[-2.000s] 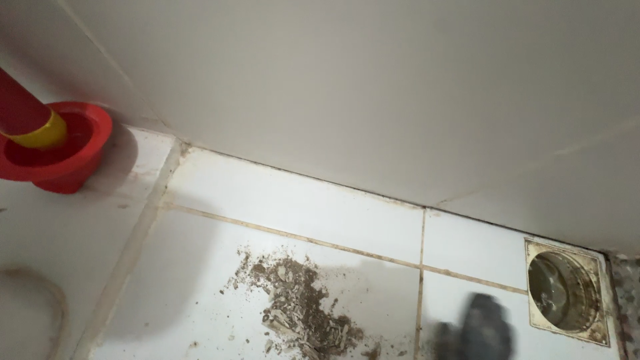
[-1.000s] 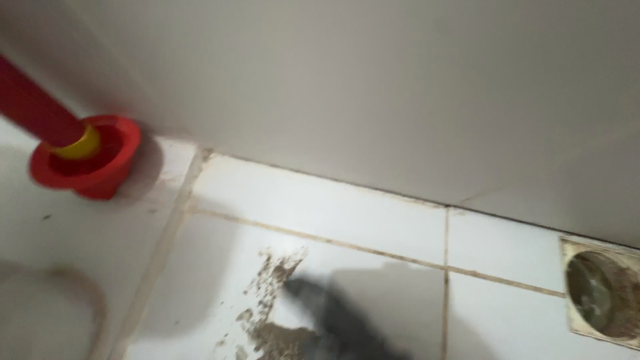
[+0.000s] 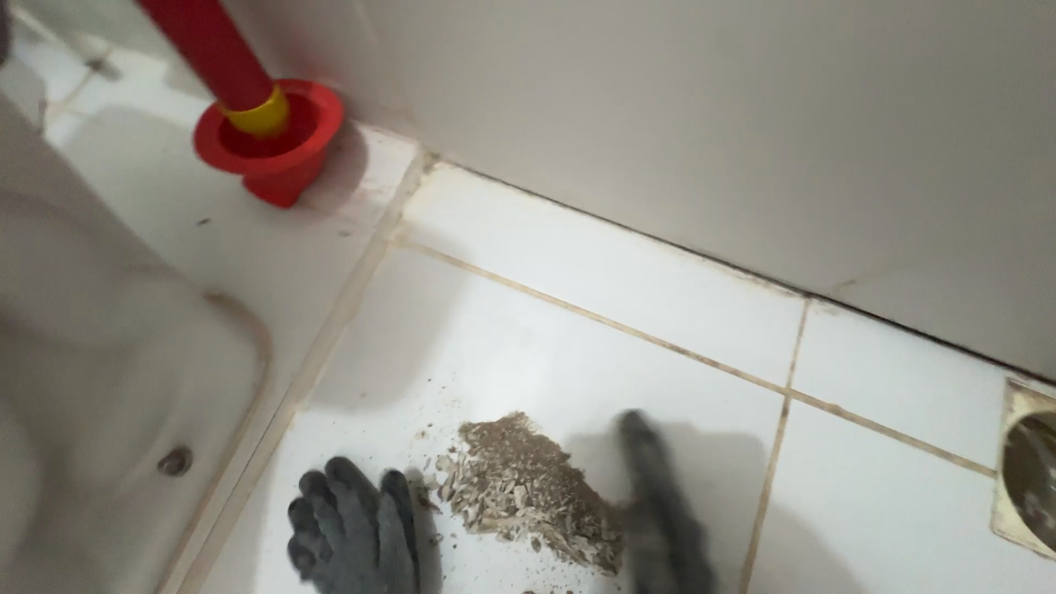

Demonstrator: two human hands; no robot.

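A heap of brown and grey crumbly debris (image 3: 528, 487) lies on the white floor tiles (image 3: 511, 346). Just left of it is my left hand (image 3: 356, 528) in a dark grey glove, its fingers a little bent and the thumb side toward the heap; it holds nothing that I can see. At the heap's right edge my right hand (image 3: 664, 511), also in a dark glove, is blurred and seen edge-on, so its fingers cannot be told apart. Flakes and fine grit are scattered around the heap.
A red rubber plunger (image 3: 268, 144) with a yellow collar stands at the upper left near the wall (image 3: 701, 124). The ceramic base of a toilet (image 3: 107, 379) with a bolt hole fills the left side. An open square floor drain (image 3: 1011, 470) lies at the right edge.
My left hand has come into view left of the debris. The debris, spread more loosely before, is now in a denser heap, with my right hand at its right side.
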